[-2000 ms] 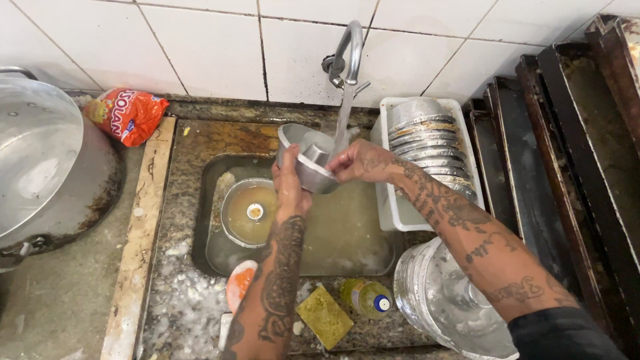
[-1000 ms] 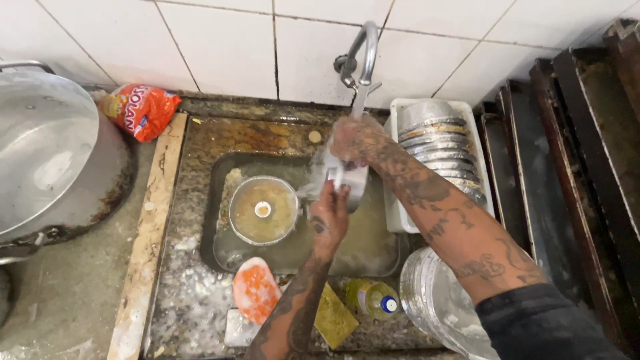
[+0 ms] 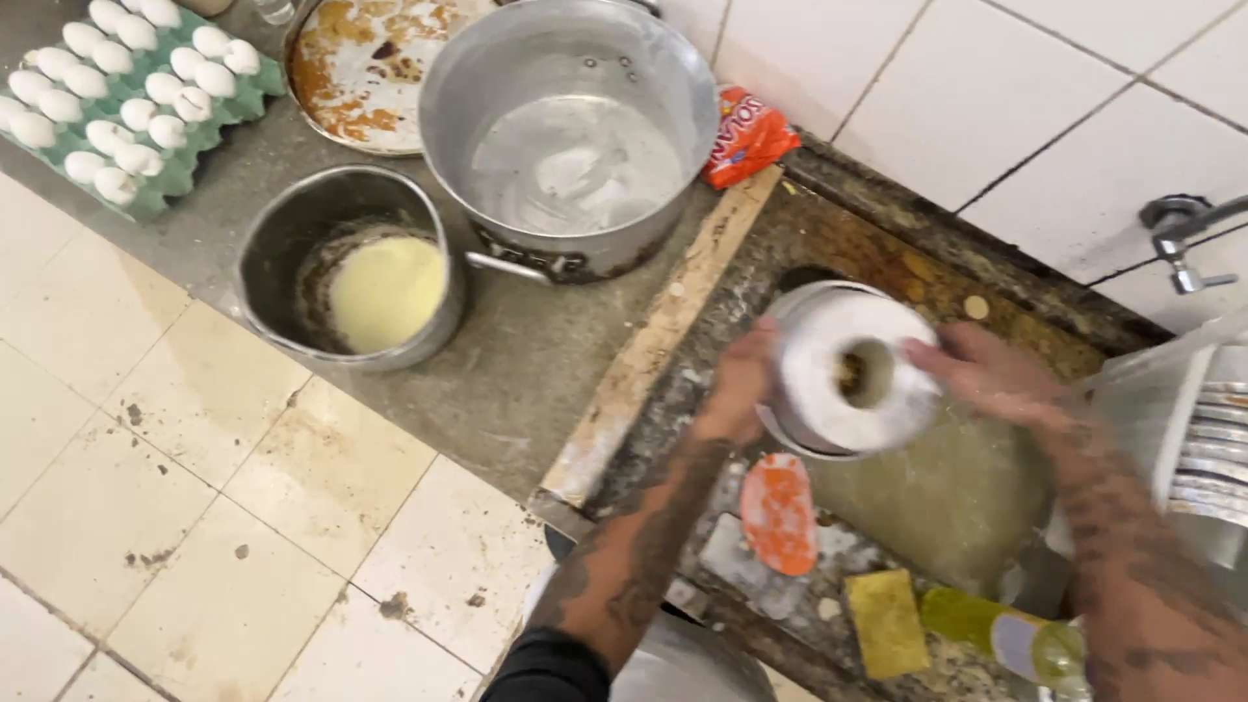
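Observation:
Both hands hold a round metal tube pan (image 3: 853, 375), with a hole in its middle, over the sink (image 3: 936, 497) of cloudy water. My left hand (image 3: 741, 380) grips its left side and my right hand (image 3: 985, 375) its right side, both slightly blurred. Below the pan an orange soapy scrubber (image 3: 778, 514) lies on the stone edge, close to a yellow sponge (image 3: 886, 624) and a bottle of yellow-green liquid (image 3: 1004, 634). Whether anything remains in the sink under the pan is hidden.
A big aluminum pot (image 3: 575, 146), a saucepan with yellowish contents (image 3: 366, 278), a stained round tray (image 3: 375, 68) and an egg carton (image 3: 171, 166) stand left. The faucet (image 3: 1180, 234) and a white bin (image 3: 1155, 429) with stacked pans are right. A wooden strip (image 3: 663, 341) borders the sink area.
The hands have moved away from the faucet to the sink's left part, where they now hold a tube pan. The view has swung left.

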